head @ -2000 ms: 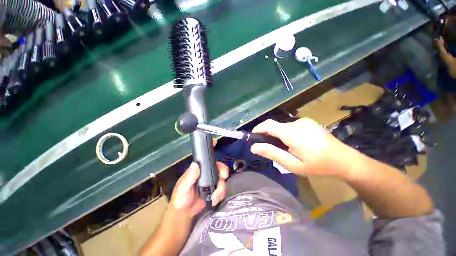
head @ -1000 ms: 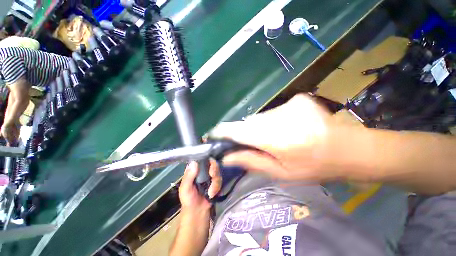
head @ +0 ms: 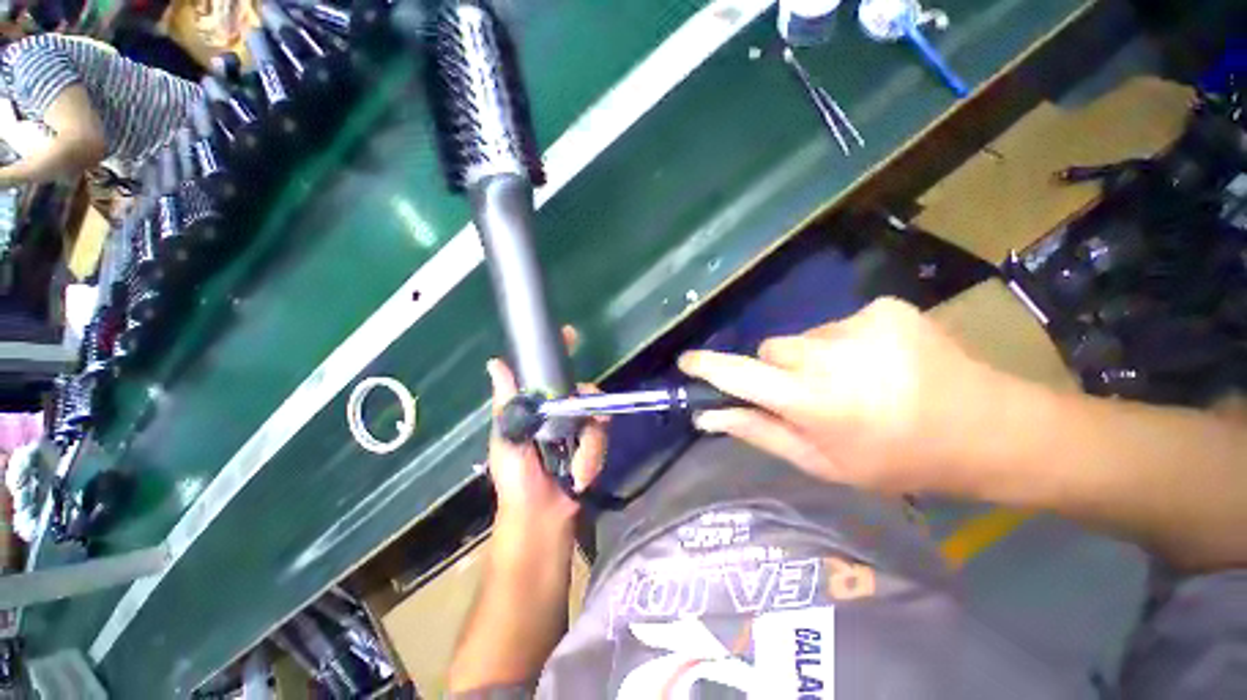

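A heated styling brush point(head: 516, 267) stands out from my lap over the green surface, its bristled head at the top and its grey handle towards me. My left hand point(head: 538, 458) is closed around the lower handle. My right hand point(head: 834, 397) grips the black handle of the hammer point(head: 609, 404). The hammer's silver shaft points left and its dark head lies over the lower brush handle, by my left hand. Whether the head touches the handle I cannot tell. A black cord shows below the handle.
A tape roll point(head: 382, 414) lies on the green surface point(head: 656, 205). Tweezers point(head: 825, 103), a white pot point(head: 807, 19) and a blue-handled applicator point(head: 935, 63) lie at the top. Waiting brushes point(head: 164, 205) line the belt. A person in a striped top point(head: 96, 96) is at upper left. Cartons point(head: 1046, 164) are at right.
The hammer was over the upper handle, then blurred in a swing, and is now over the lower handle. The view has shifted, and a person shows at upper left.
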